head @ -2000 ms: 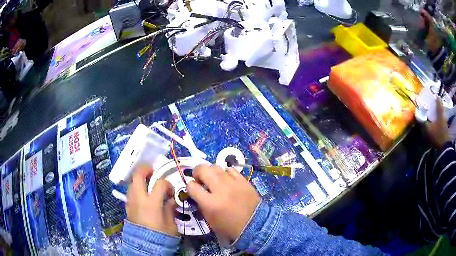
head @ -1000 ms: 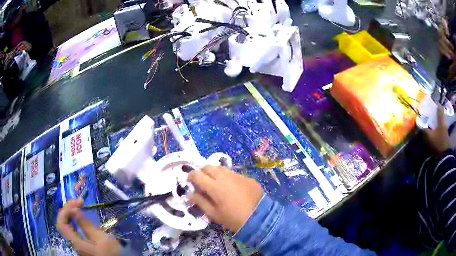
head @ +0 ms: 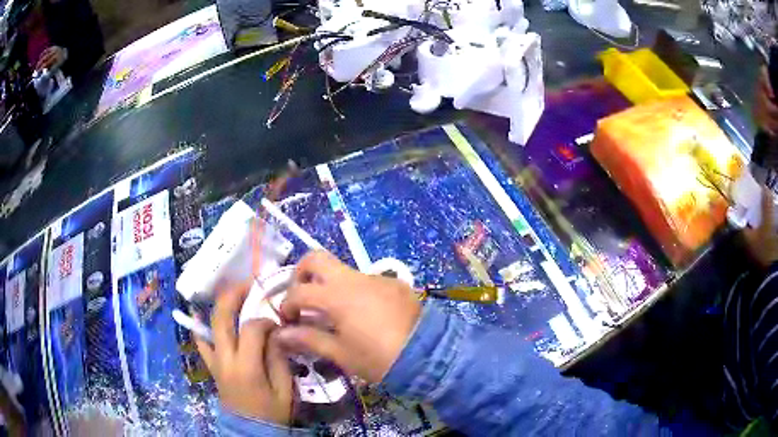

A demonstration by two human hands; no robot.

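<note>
The white round base (head: 321, 386) lies on the blue printed sheets at lower centre, mostly covered by my hands. Its white blocky bracket (head: 223, 256) sticks out to the upper left, with a slim white antenna (head: 292, 225) beside it. My left hand (head: 249, 363) is around the base's left side. My right hand (head: 348, 317) is over the base's centre, fingers bent together. The fingertips of both hands meet there, and what they pinch is hidden and blurred. Thin reddish wires (head: 257, 247) rise behind the fingers. A yellow-taped wire end (head: 465, 294) lies right of my right hand.
A pile of white units with loose wires (head: 435, 64) lies beyond on the dark bench. A yellow bin (head: 641, 75) and an orange-yellow block (head: 670, 175) are at right, beside another person's hand and striped sleeve (head: 755, 329). Another person's hand shows at upper left.
My left hand has come back from the lower left, where it held the dark wire bundle, to the base. My right hand has moved over the centre. The dark bundle is now mostly hidden.
</note>
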